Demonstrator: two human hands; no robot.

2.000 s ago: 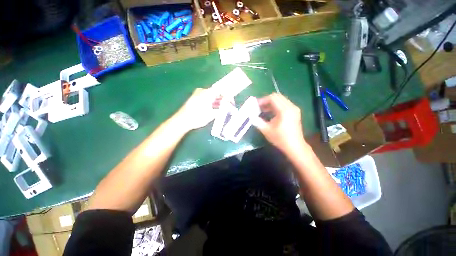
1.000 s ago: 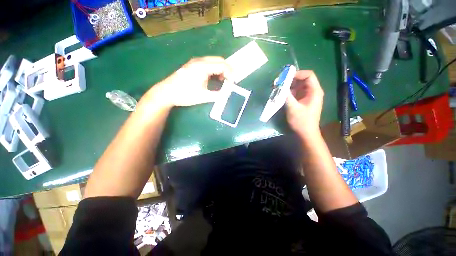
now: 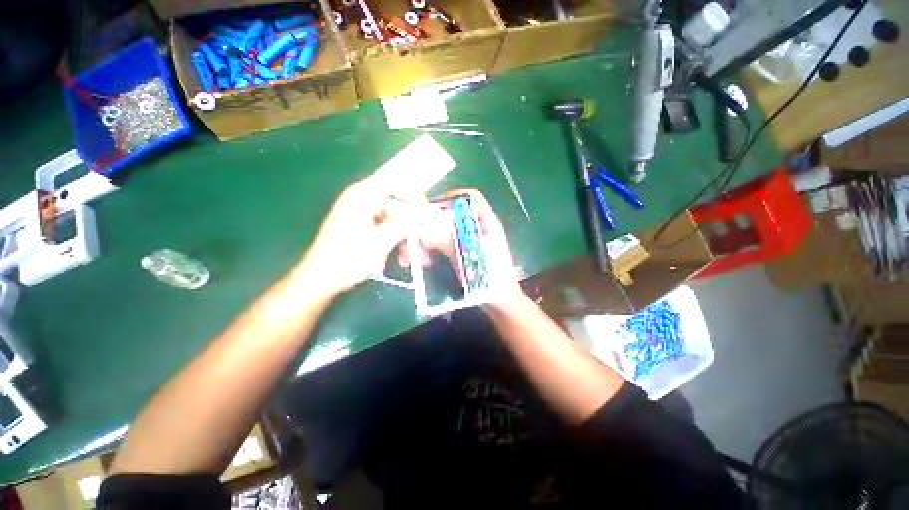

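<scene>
My right hand (image 3: pixel 490 244) holds a white back housing (image 3: pixel 482 231), open side up, with blue and green parts inside. My left hand (image 3: pixel 349 234) is at the housing's left side, its fingers close to a white front housing frame (image 3: pixel 420 271) with a window. The frame overlaps or touches the back housing; the fingers hide how they meet. A flat white card (image 3: pixel 424 164) lies just behind my left hand; whether my left hand touches it cannot be told.
White housings (image 3: pixel 70 254) lie at the left, near a small clear bottle (image 3: pixel 175 269). A mallet (image 3: pixel 590 189), blue-handled pliers (image 3: pixel 618 189) and a grey cylinder tool (image 3: pixel 650 100) are at right. Boxes (image 3: pixel 274 108) line the back. A tub of blue cells (image 3: pixel 688 369) sits low right.
My right hand has brought the back housing left and turned its inside into view. The two hands are now together, with the window frame between them. The view has shifted right.
</scene>
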